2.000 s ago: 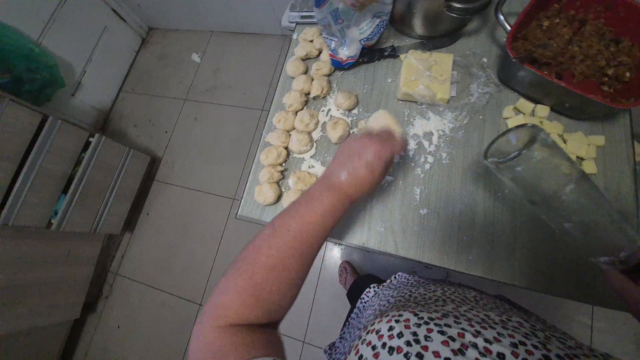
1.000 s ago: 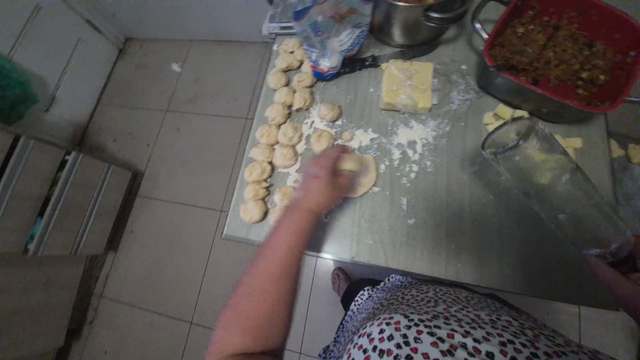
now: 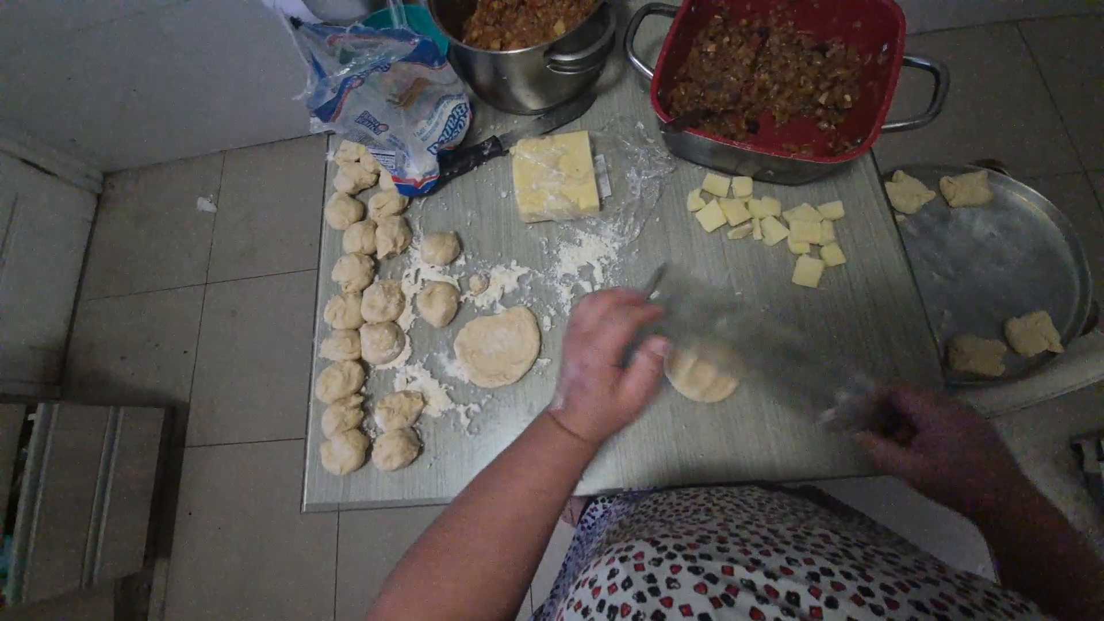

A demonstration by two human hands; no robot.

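Observation:
My right hand (image 3: 906, 431) grips the narrow end of a clear glass bottle or cylinder (image 3: 750, 345), blurred, which slants over a small flattened dough disc (image 3: 703, 375). My left hand (image 3: 608, 362) is at the cylinder's far end, thumb and fingers around its rim; whether it grips is unclear. Left of that hand lies a larger flat dough round (image 3: 498, 347). Dough balls (image 3: 382, 301) stand in rows along the table's left side, with two more balls (image 3: 438, 304) nearer the middle, among scattered flour (image 3: 586, 259).
Behind are a block of cheese (image 3: 556, 177), a knife (image 3: 517, 138), a plastic bag (image 3: 388, 95), a steel pot (image 3: 535, 69) and a red-lined pan of filling (image 3: 776, 78). Cheese pieces (image 3: 774, 228) lie before the pan. A round metal tray (image 3: 1000, 259) holds several filled dough parcels at right.
My left hand has moved right from the flat dough round to the glass cylinder. The cylinder is now over a small dough disc. The view has shifted to the right.

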